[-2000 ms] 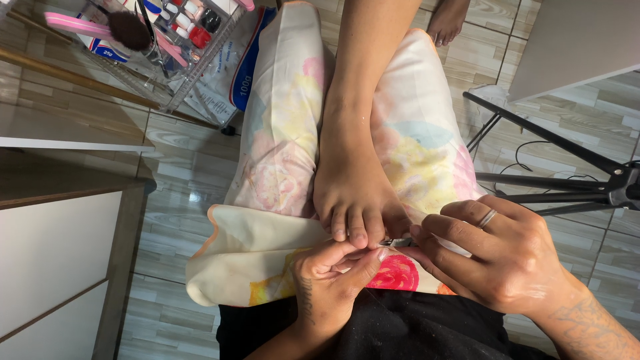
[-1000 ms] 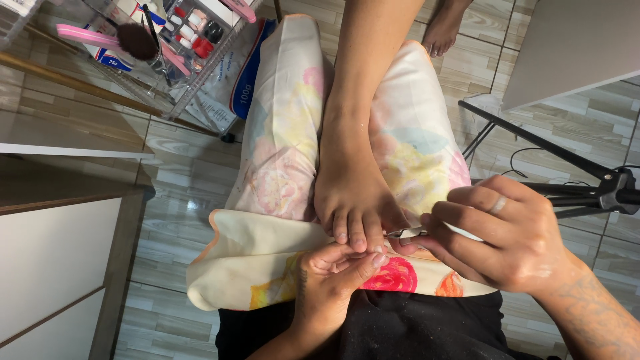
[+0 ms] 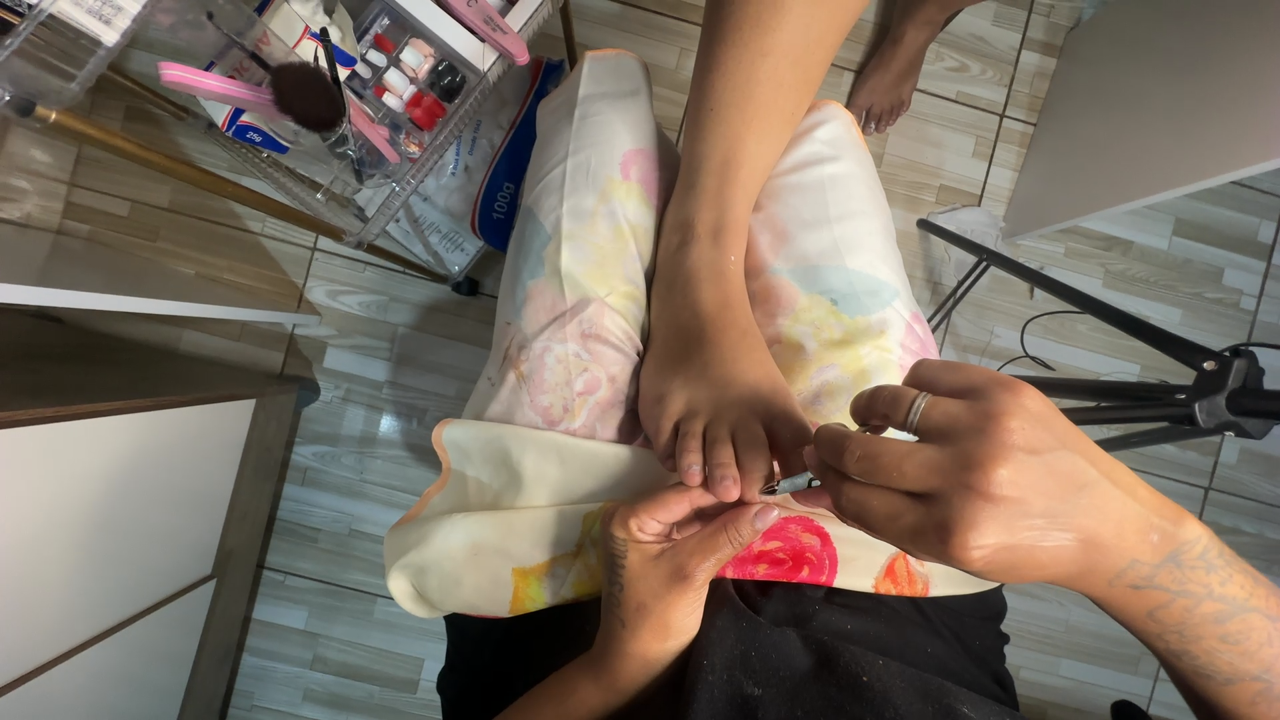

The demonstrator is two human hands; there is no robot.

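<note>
Another person's bare foot [image 3: 715,385] rests on the floral cloth [image 3: 570,350] over my lap, toes toward me. My left hand [image 3: 675,560] holds a toe near the big toe, with thumb and index finger at its tip. In my right hand [image 3: 930,470], which wears a ring, is a small metal cuticle nipper [image 3: 795,484]; its tip touches or is very close to the nail edge of that same toe. My right fingers cover most of its handles.
At upper left, a clear cart [image 3: 400,205] holds a dark brush [image 3: 307,97], pink nail files [image 3: 485,30] and a box of false nails [image 3: 415,75]. A black tripod [image 3: 1225,395] stands at right, a white-fronted cabinet [image 3: 120,500] at left. The person's other foot [image 3: 888,85] is on the floor.
My right hand has turned slightly and the nipper's visible part has shifted at the toe. My left hand still holds the toe, and the foot has stayed in place.
</note>
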